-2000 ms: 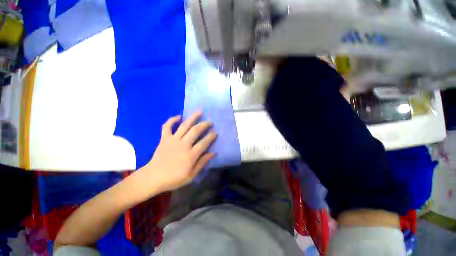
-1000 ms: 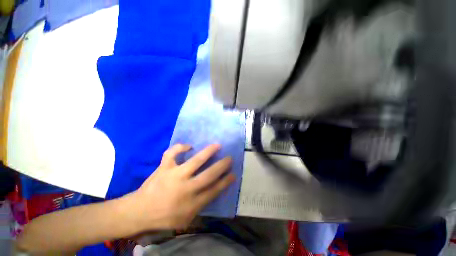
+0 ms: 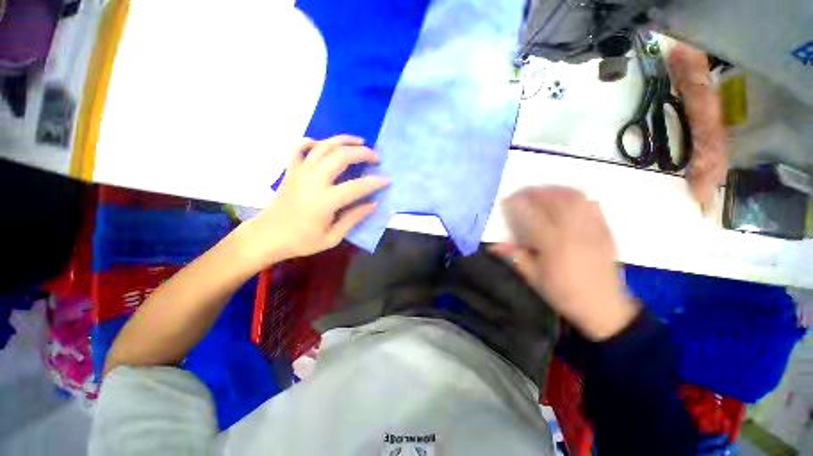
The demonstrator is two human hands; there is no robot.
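A bright blue panel (image 3: 361, 76) lies on the white table with a pale blue facing (image 3: 450, 134) along its right side. The facing's near end has a notched cutout and hangs slightly over the table's front edge. My left hand (image 3: 330, 196) lies with fingers spread on the facing's left edge, near the front. My right hand (image 3: 562, 249) is blurred, just right of the facing's near end, and touches no cloth that I can see. The machine's needle area (image 3: 526, 62) is at the facing's right edge, partly cut off at the top.
Black-handled shears (image 3: 655, 129) lie right of the needle area, beside a pink fuzzy strip (image 3: 700, 116). A dark phone-like rectangle (image 3: 767, 203) lies at the table's right. Red baskets (image 3: 303, 298) with blue cloth (image 3: 713, 325) are below the front edge. A yellow strip (image 3: 102, 89) marks the table's left.
My right hand has come out from behind the machine head to the table's front edge. The facing's notched end now shows. The view has shifted, uncovering the shears. My left hand remains on the facing.
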